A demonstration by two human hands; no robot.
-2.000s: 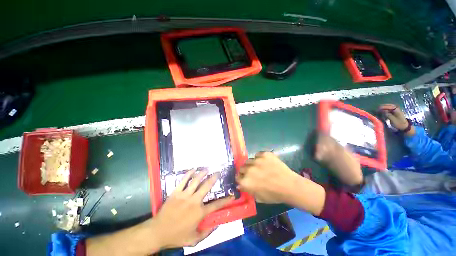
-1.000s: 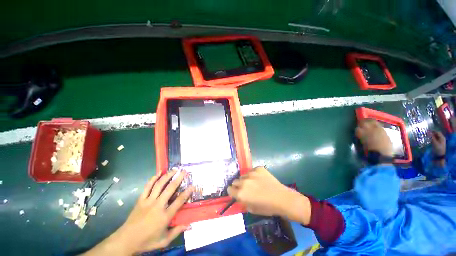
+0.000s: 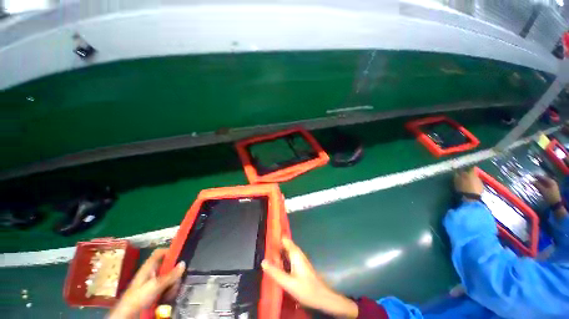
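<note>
An orange-red foam tray (image 3: 272, 215) frames an open tablet assembly (image 3: 228, 233), tilted, with its top end towards the belt. The tablet's grey battery area is at the top and its patchy silver circuit board (image 3: 209, 298) at the lower end, cut off by the picture's bottom edge. My left hand (image 3: 145, 285) grips the tray's left side. My right hand (image 3: 307, 280) holds its right side, thumb on the rim. Another orange-red edge shows beneath the tray on the right. No tweezers can be made out.
A red parts bin (image 3: 129, 265) with cream pads stands at the left. On the belt lie a framed tablet (image 3: 282, 154), another framed unit (image 3: 442, 135) and black curved items (image 3: 84, 210). At the right, a person in blue sleeves (image 3: 493, 249) handles another framed tablet (image 3: 508, 209).
The view has tilted up, showing more of the belt and shelf. My hands have moved from the board end to the tray's two sides, and the tray is now tilted.
</note>
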